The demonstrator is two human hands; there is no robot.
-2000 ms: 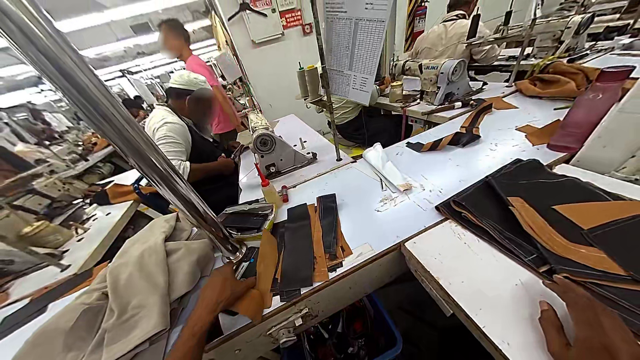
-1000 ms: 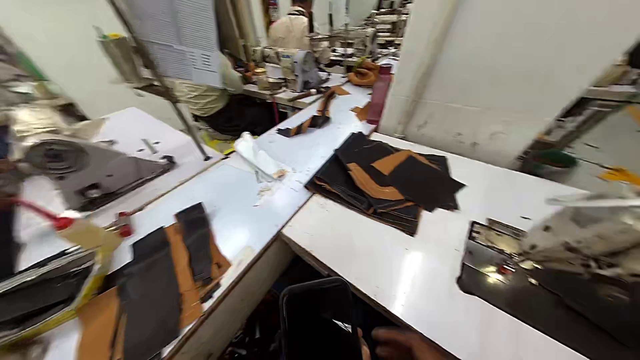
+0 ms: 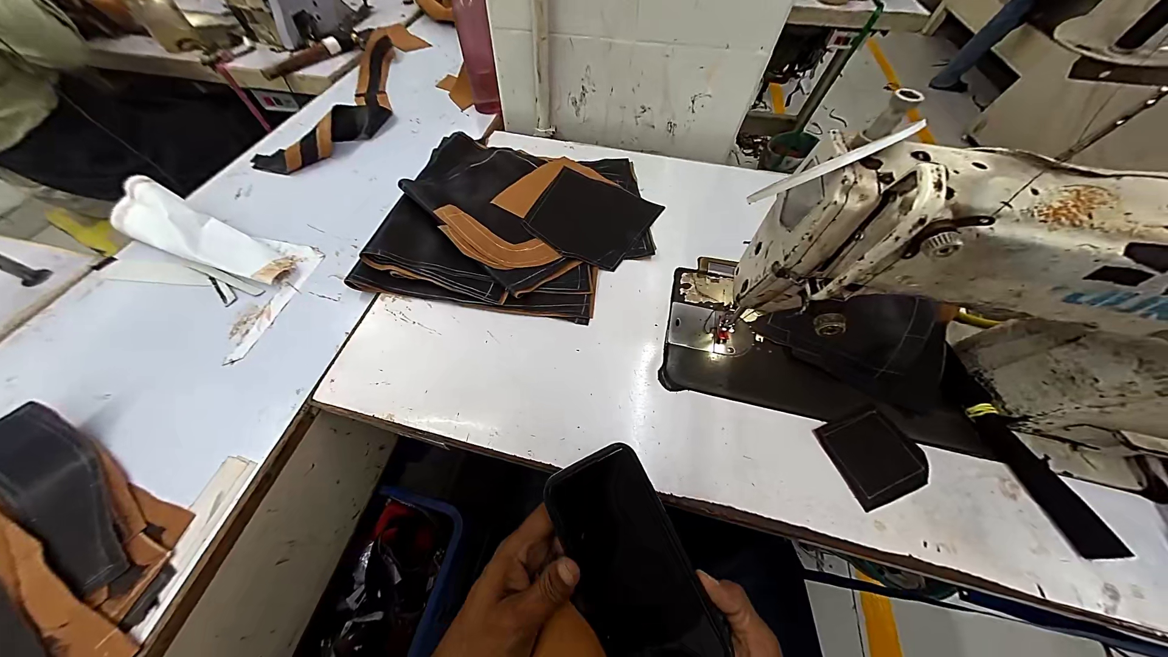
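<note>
A black smartphone (image 3: 634, 557) with a dark screen is between my two hands, below the front edge of the white table. My left hand (image 3: 516, 584) grips its left side, thumb on the edge, with a piece of tan leather (image 3: 570, 631) beneath. On the phone's right side rest the fingers of my right hand (image 3: 744, 616). Beyond the phone lies a stack of black and tan stitched leather pieces (image 3: 511, 233). To the right stands a sewing machine (image 3: 958, 219), its needle area lit, with a black piece (image 3: 858, 342) under its arm.
A small black patch (image 3: 873, 458) and a black strap (image 3: 1049, 493) lie near the table's front edge. At left are a white cloth roll (image 3: 187, 228) and more leather pieces (image 3: 68, 511). A blue bin (image 3: 447, 529) stands below. A seated person's sleeve (image 3: 36, 64) shows top left.
The view has swung right, towards the sewing machine. Two seconds ago my hands were far apart, the left by tan leather and the right by the black stack; now both are at the phone.
</note>
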